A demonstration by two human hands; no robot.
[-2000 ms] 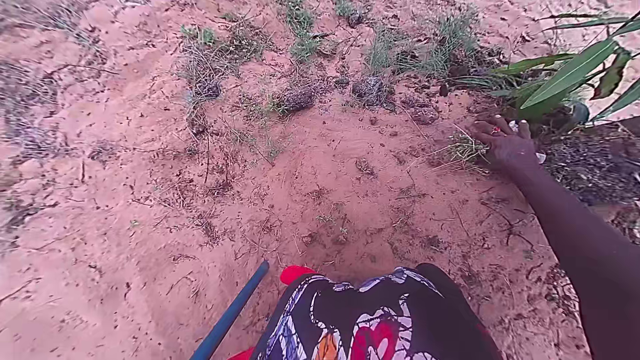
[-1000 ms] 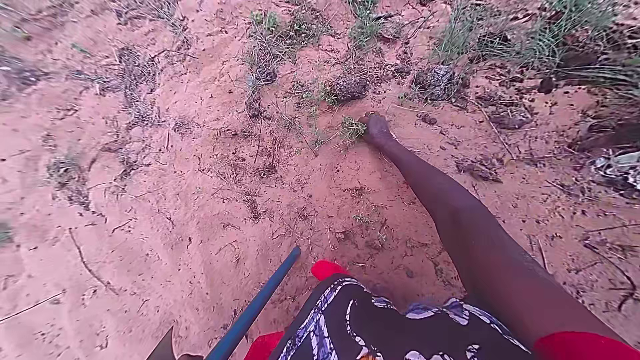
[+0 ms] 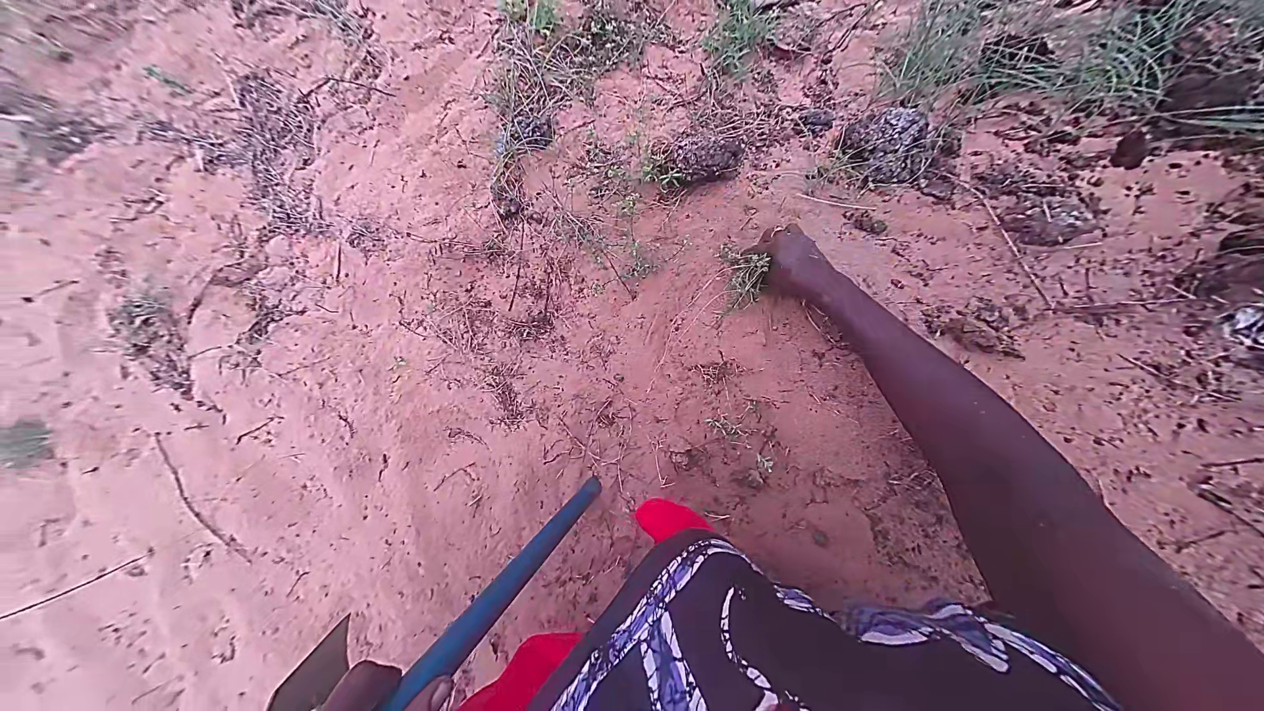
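Observation:
My right hand [image 3: 796, 263] is low at the sandy ground, its fingers closed on a small bunch of green weeds [image 3: 746, 275] whose leafy ends stick out to the left. At the bottom edge, my left hand [image 3: 380, 688] is wrapped around a blue pole-like handle [image 3: 513, 583], which slants up and to the right. Beside that hand shows a flat, dark blade-like piece [image 3: 314, 667]; whether it joins the handle is hidden.
Clods of dark matter [image 3: 889, 145] and green grass tufts [image 3: 1076, 69] lie along the top right. Dry twigs [image 3: 197, 504] and dead grass [image 3: 276, 148] are scattered at left. Patterned cloth [image 3: 731, 622] and red cloth [image 3: 670, 517] cover my body at the bottom.
My right hand has moved left, away from the broad-leaved plant seen two seconds ago, with greenery at its fingers throughout. My left hand has come into view. The view has shifted to the left.

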